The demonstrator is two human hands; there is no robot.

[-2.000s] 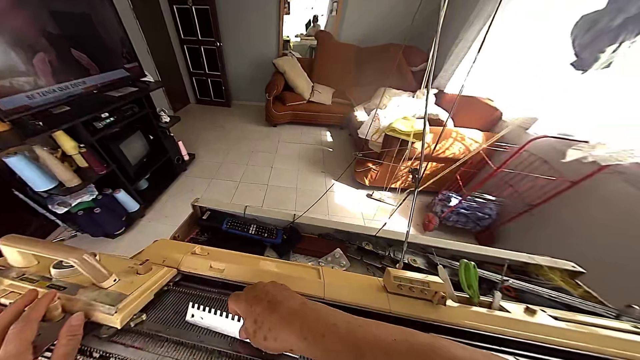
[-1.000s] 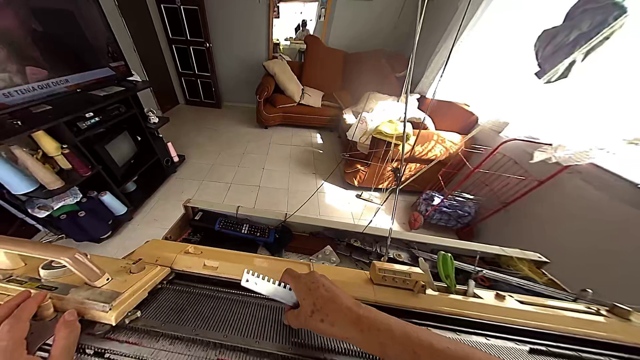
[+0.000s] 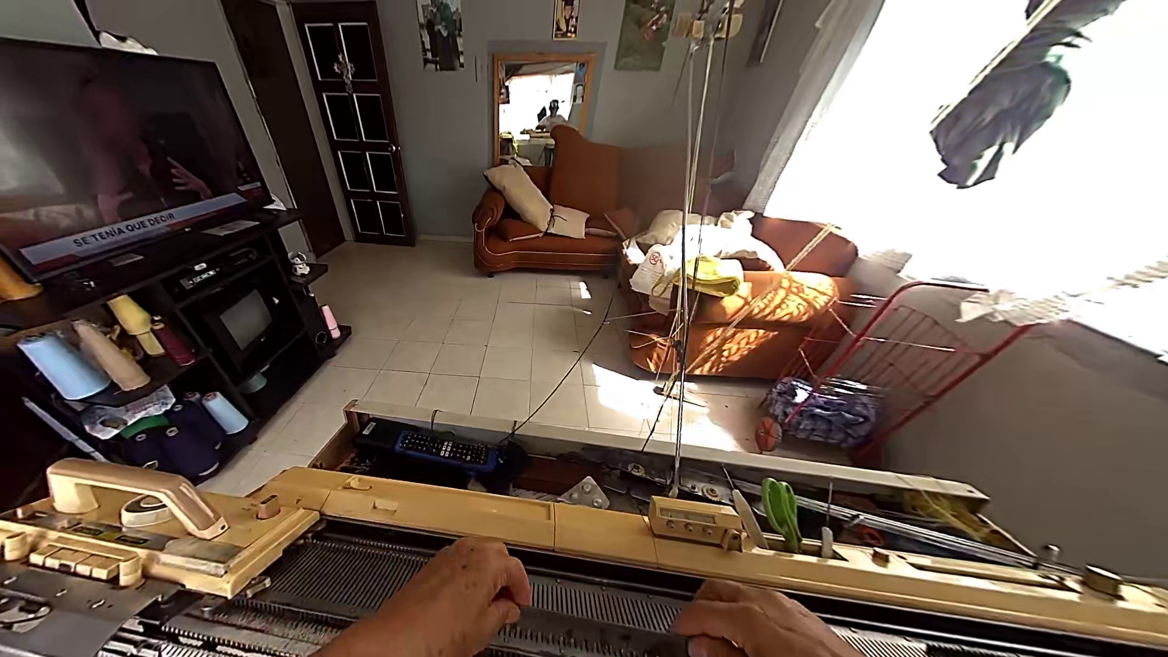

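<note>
A knitting machine with a beige plastic body and a metal needle bed runs across the bottom. My left hand is over the middle of the needle bed, fingers curled down at the needles. To its right, my right hand is lowered on the front of the bed, its fingers bent. Whether either hand grips something small is hidden. At the far left stands the machine's carriage with its handle, touched by neither hand. The row counter sits behind the bed, between and beyond my hands.
Behind the machine, a long trough holds a remote control and cables. Green-handled scissors stand upright at the rear rail. Yarn strands hang down near the counter. Yarn cones fill a shelf at left.
My left hand has left the carriage and moved right to the needle bed. My right hand has moved right and down. The white toothed comb it held earlier no longer shows.
</note>
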